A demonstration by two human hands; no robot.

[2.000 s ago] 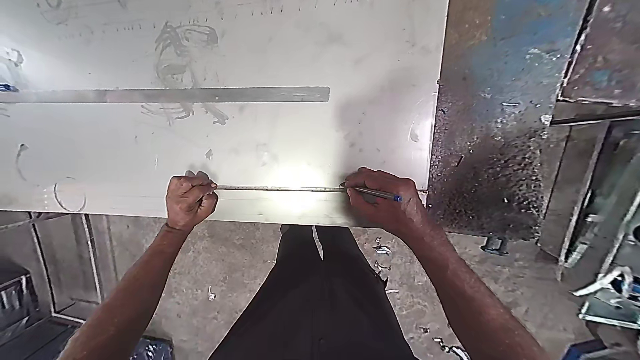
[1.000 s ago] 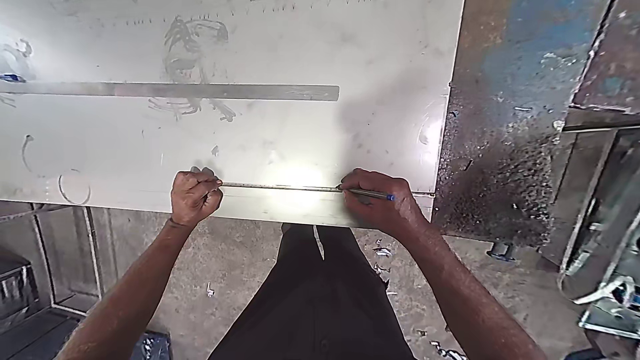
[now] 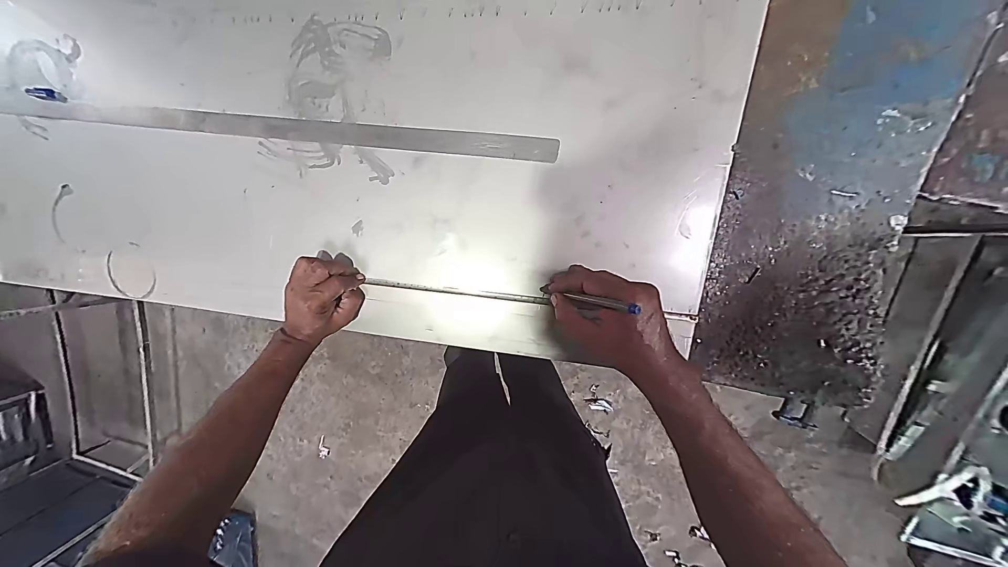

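Note:
A large pale sheet [image 3: 472, 213] with a smooth, shiny surface lies under both hands. Near its front edge a thin straight rod or strip [image 3: 449, 290] runs between my hands. My left hand [image 3: 323, 298] pinches its left end between thumb and fingers. At the other end, my right hand [image 3: 606, 315] grips a pen [image 3: 602, 302] with a blue end cap, its tip side pointing left by the strip. Whether the right fingers also hold the strip cannot be told. Farther back lies a long flat metal bar [image 3: 354, 132].
A blue pen cap or similar small blue object [image 3: 46, 94] lies at the far left. Right of the sheet is a stained, rough metal tabletop [image 3: 795, 260]. Metal frames [image 3: 146, 378] stand at left. Scraps [image 3: 598, 403] litter the concrete floor.

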